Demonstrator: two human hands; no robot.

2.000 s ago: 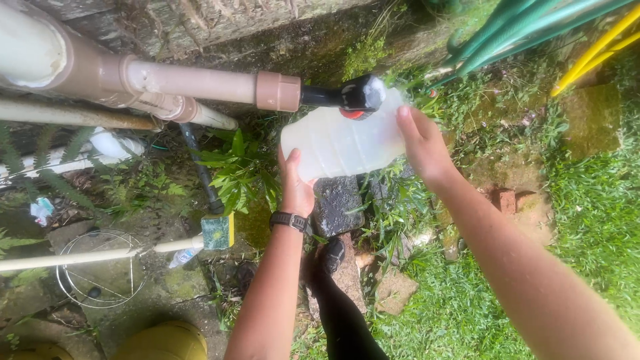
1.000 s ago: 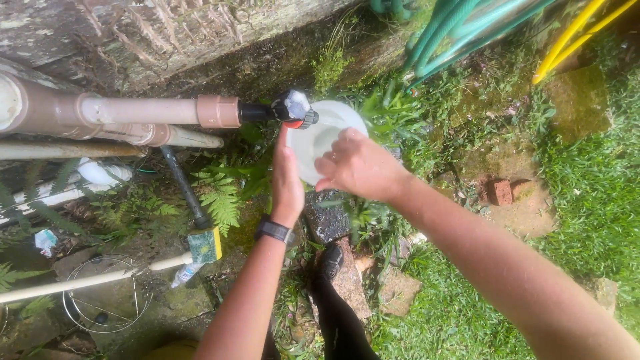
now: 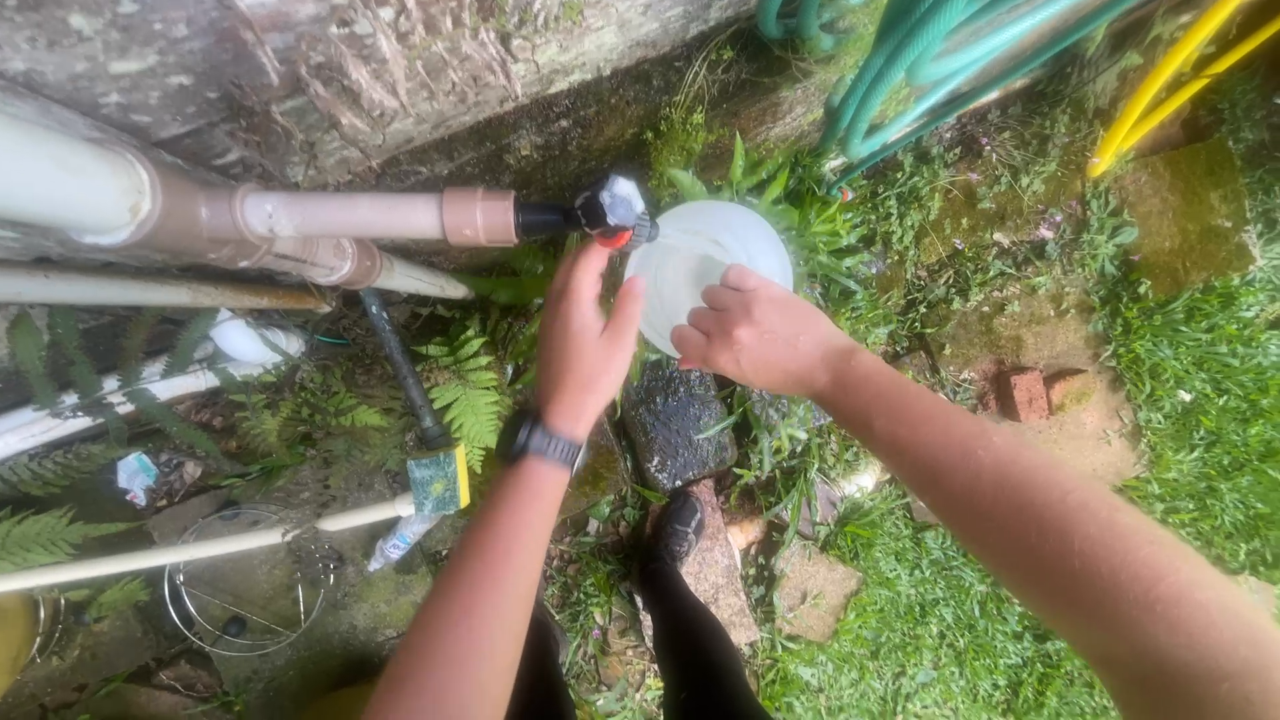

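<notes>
A whitish translucent plastic container (image 3: 735,235) stands or hangs with its round opening toward me, just right of a black tap (image 3: 608,205) with an orange-red part. The tap sits at the end of a brown and pink pipe (image 3: 350,215), and water seems to run from it into the container. My left hand (image 3: 588,330), a watch on its wrist, is at the container's left side just below the tap, fingers upward; whether it grips the rim is unclear. My right hand (image 3: 750,330) has curled fingers at the container's near rim, and the thumb side faces left.
Coiled green hoses (image 3: 910,80) and a yellow tube (image 3: 1165,90) lie at upper right. At left are a white pipe (image 3: 230,545), a green and yellow sponge (image 3: 438,480) and a wire ring (image 3: 245,580). A wet dark stone (image 3: 680,425) and my shoe (image 3: 680,525) are below.
The container lay sideways between both hands two seconds ago; now its round opening faces me beside the tap. My right hand has moved from its far end to the near rim.
</notes>
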